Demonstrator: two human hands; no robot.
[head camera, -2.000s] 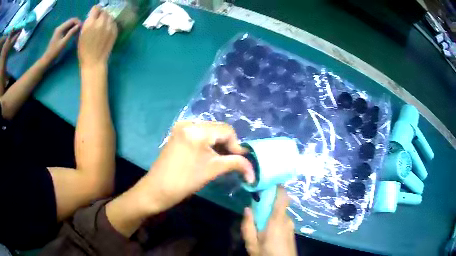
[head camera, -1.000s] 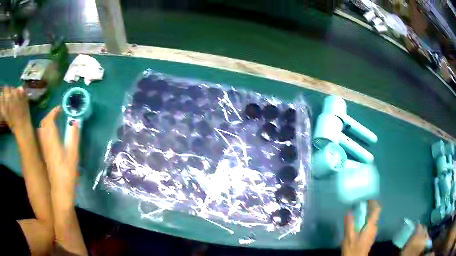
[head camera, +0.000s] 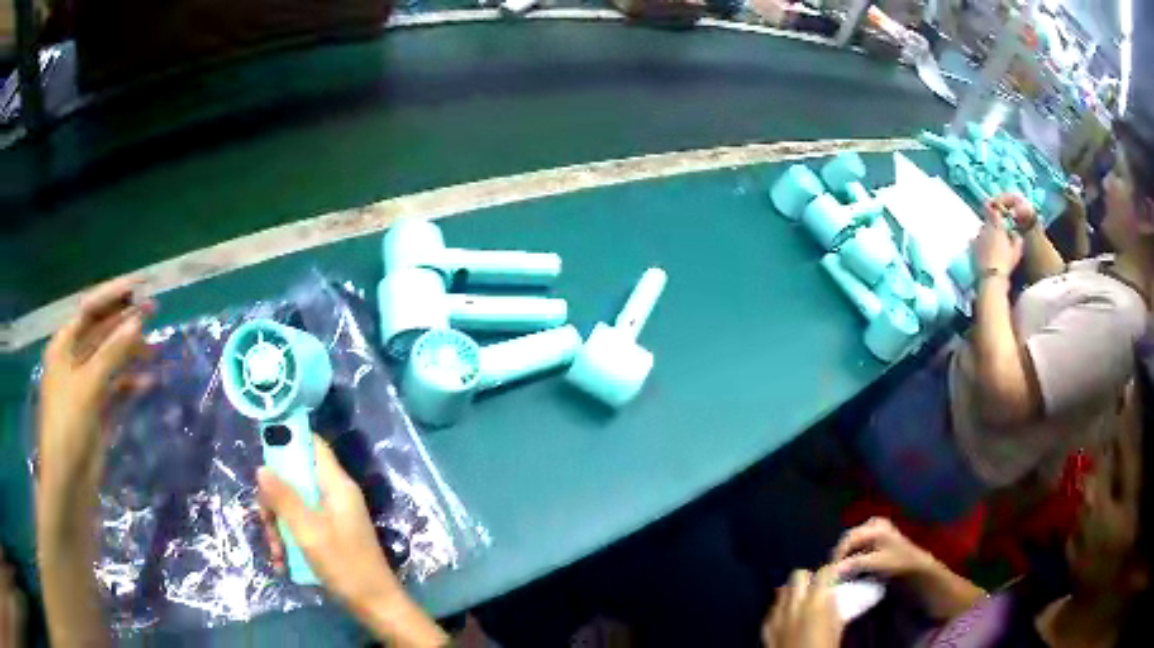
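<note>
A teal fan body (head camera: 281, 367) is upright over the left part of the tray. The ribs and hub inside its round head face the camera, with no dark insert showing there. My right hand (head camera: 332, 525) grips its handle from below. My left hand (head camera: 95, 361) is raised at the far left, blurred, with fingers apart and nothing visible in it. It is beside the fan head, not touching it. The film-covered parts tray (head camera: 184, 487) lies below both hands, with dark round parts under strong glare.
Several teal fans (head camera: 418, 304) lie right of the tray, one apart (head camera: 611, 365). More teal fans (head camera: 873, 253) lie near a white sheet (head camera: 930, 209). A pale rail (head camera: 506, 190) edges the green bench. A neighbour (head camera: 1050, 342) works at right; another person's hands (head camera: 835, 589) hold something white.
The view has turned right. My right hand has brought a fan from the right to above the tray. My left hand, which held a dark-centred fan at the left, no longer holds it.
</note>
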